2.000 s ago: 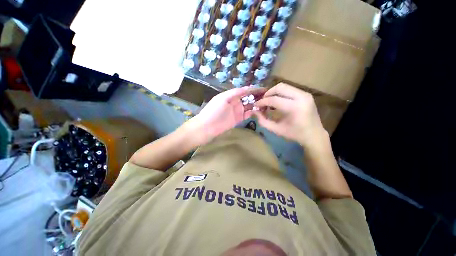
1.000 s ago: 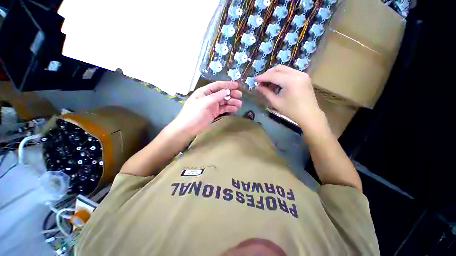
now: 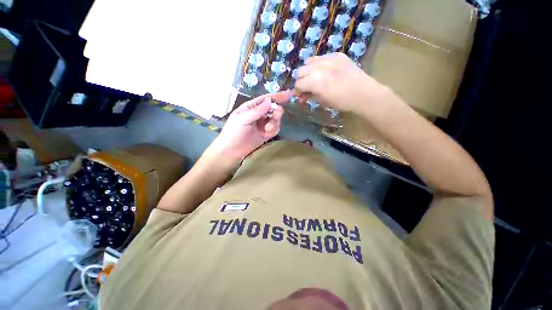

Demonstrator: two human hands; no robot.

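Note:
A clear blister tray holds rows of small silver star-like motors with red-brown and yellow wiring between the rows. My left hand is just in front of the tray's near edge, fingers curled around small white plastic parts. My right hand is over the near rows of the tray, fingertips pinched close to my left fingertips. Whether something is between the right fingertips is too small to tell. The right hand hides some of the motors.
Large white sheets lie left of the tray, and a cardboard carton lies right of it. A black crate is at the far left. An open brown carton of black parts stands at lower left, beside white tubing and cables.
My right hand has moved forward over the tray from its near edge, with the arm reaching further across. My left hand stays near the tray's front with the white parts.

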